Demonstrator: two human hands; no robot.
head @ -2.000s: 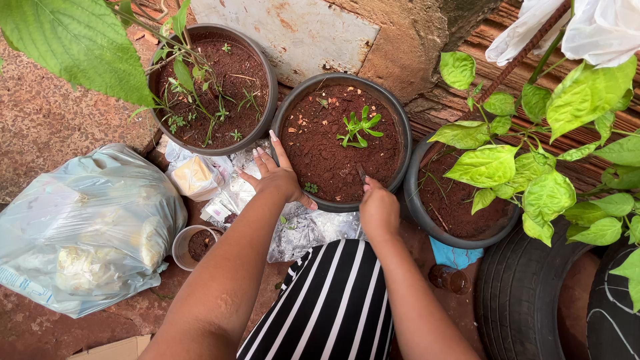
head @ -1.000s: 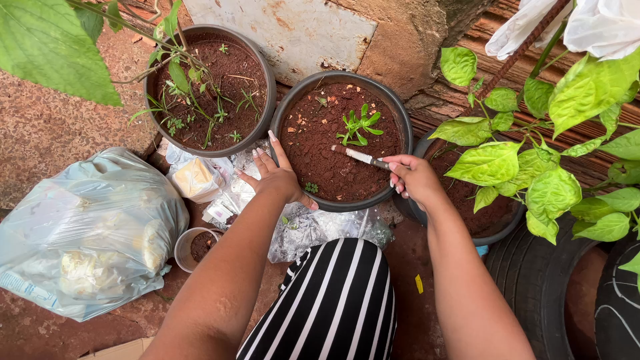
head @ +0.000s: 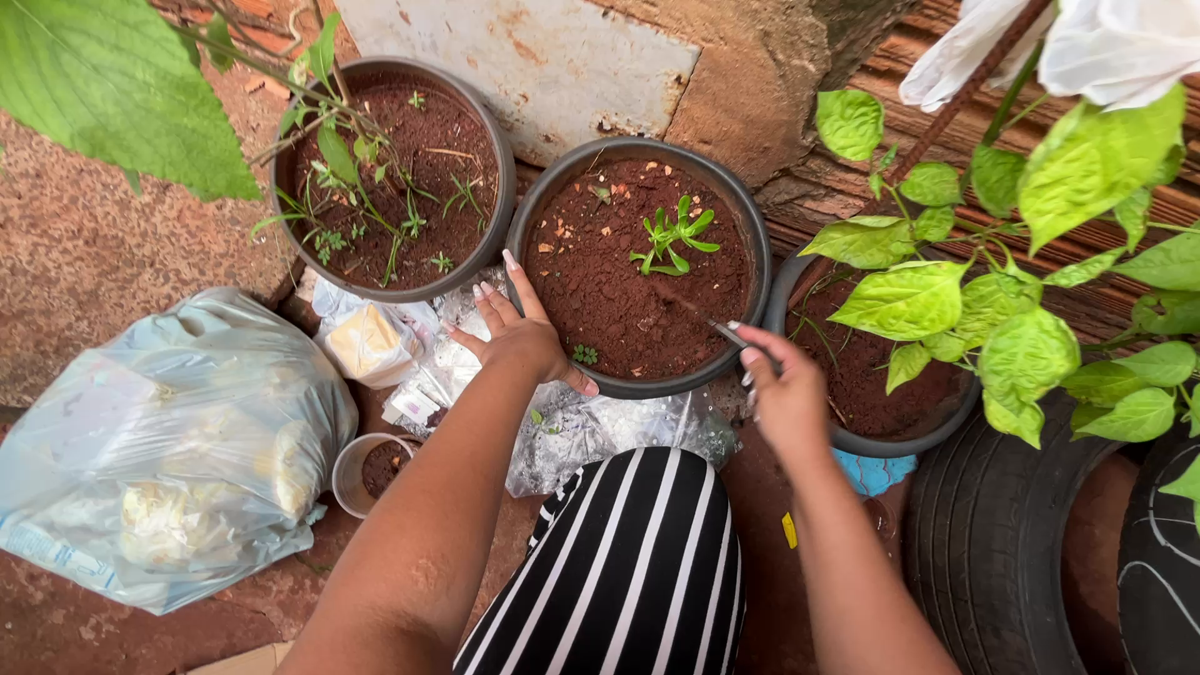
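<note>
A round dark plastic pot [head: 553, 192] of reddish soil stands in the middle, with a small green seedling [head: 673, 236] growing in it. My left hand [head: 523, 339] rests with spread fingers against the pot's lower left rim and holds nothing. Over the lower right rim, my right hand [head: 780, 380] grips a small hand tool [head: 727, 330] with a dark handle. The tool's tip lies at or in the soil below and right of the seedling; its exact end is hard to make out against the soil.
Further soil-filled pots stand left [head: 503, 141] and right [head: 867, 448]. A tied plastic bag [head: 178, 441], a small clear cup of soil [head: 349, 478] and crumpled clear plastic [head: 619, 427] lie near my arms. Leafy branches [head: 905, 300] overhang the right side, above a tire [head: 984, 544].
My right hand first works low at the pot's rim, then lifts the tool over the soil, and now angles its tip down to the soil. My left hand stays at the rim.
</note>
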